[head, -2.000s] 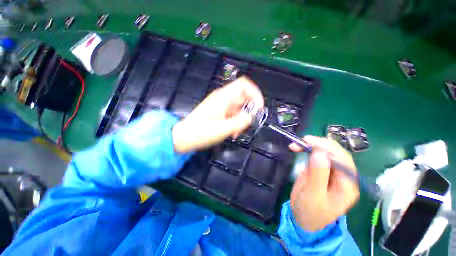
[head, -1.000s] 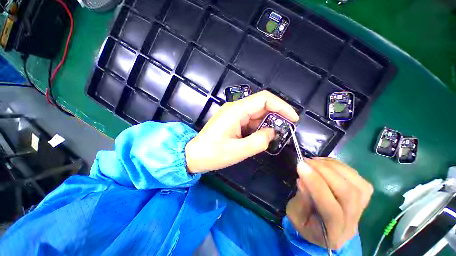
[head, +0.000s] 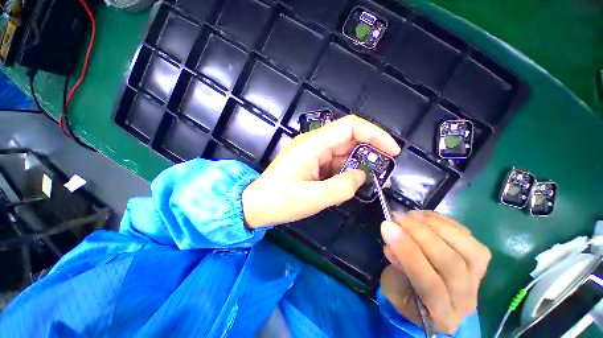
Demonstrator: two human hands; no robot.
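Note:
My left hand (head: 311, 175), bare, holds an open watch housing (head: 370, 158) between thumb and fingers above the black compartment tray (head: 264, 86). The housing is rounded-square with a shiny rim, and small silver parts show inside. My right hand (head: 440, 264), bare, grips silver tweezers (head: 383, 200). Their tip is inside the housing, close to my left thumb; whether it pinches a part I cannot tell. More housings sit in tray pockets: one at the top (head: 365, 28), one at the right (head: 455, 139), and one partly hidden behind my left hand (head: 315, 120).
Two watch housings (head: 517, 187) lie side by side on the green bench (head: 489, 228) right of the tray. A white device (head: 559, 284) with a green-tipped cable is at the lower right. A black block (head: 49, 36) with red and black wires is at the upper left.
The view has shifted closer over the tray since the earliest frame. Since one second ago, the tweezers' tip has moved from the housing's right rim to its inside, left of before.

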